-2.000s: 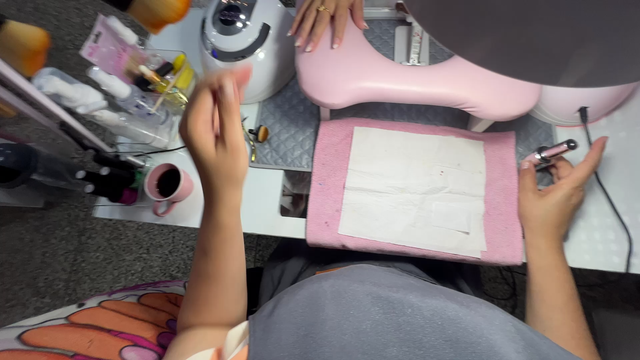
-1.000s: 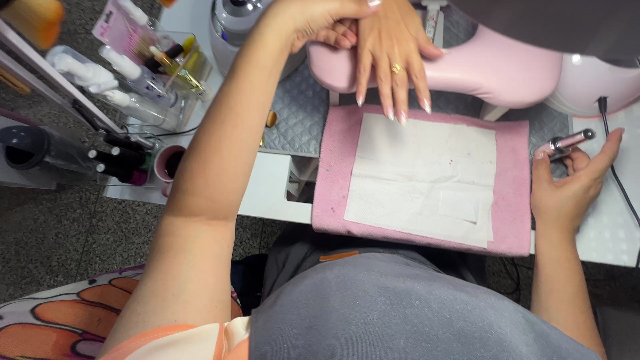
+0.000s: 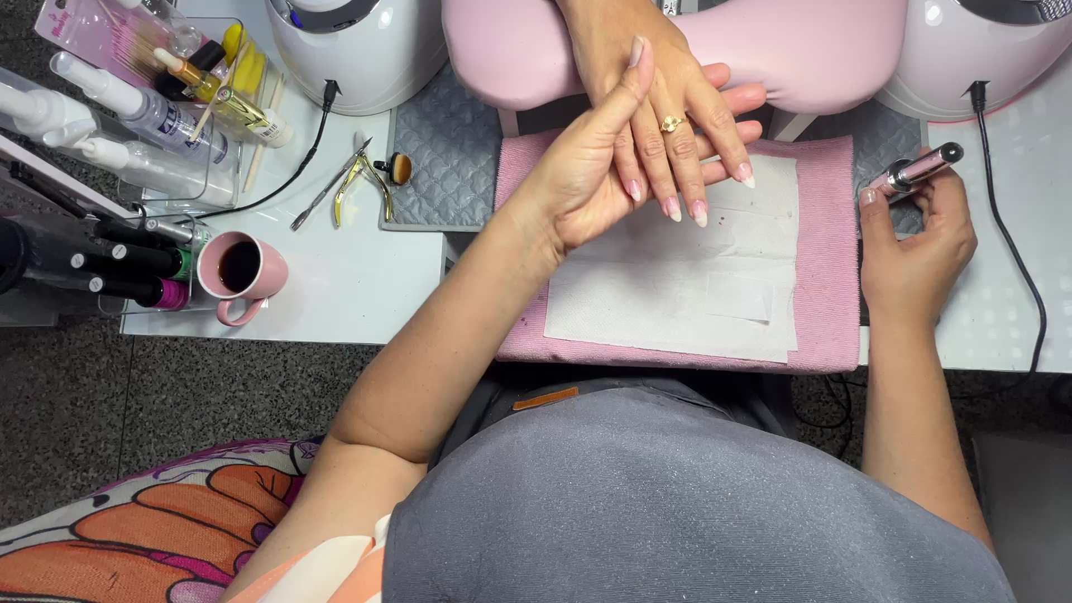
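My left hand (image 3: 599, 159) holds another person's hand (image 3: 670, 134) from below, its thumb over the back of that hand. The held hand wears a gold ring (image 3: 672, 124) and has long nails with pale tips; it lies above a white paper towel (image 3: 662, 293) on a pink towel (image 3: 825, 276). At the right, my right hand (image 3: 917, 226) has its fingers around a pink and silver pen-shaped device (image 3: 917, 172), perhaps a nail drill handpiece, beside the pink towel's edge. A pink padded armrest (image 3: 821, 54) stands behind, under the other person's wrist.
White lamps (image 3: 360, 59) with black cords flank the armrest. Left are cuticle nippers (image 3: 356, 184), a metal pusher (image 3: 331, 188), a round brush (image 3: 399, 168), a pink mug (image 3: 272, 272) of dark liquid, polish bottles (image 3: 134, 287) and a clear organizer (image 3: 222, 180) with spray bottles.
My left hand has moved from the left side to the other person's hand and now supports it from below. That hand was on the armrest earlier. My right hand stays by the device.
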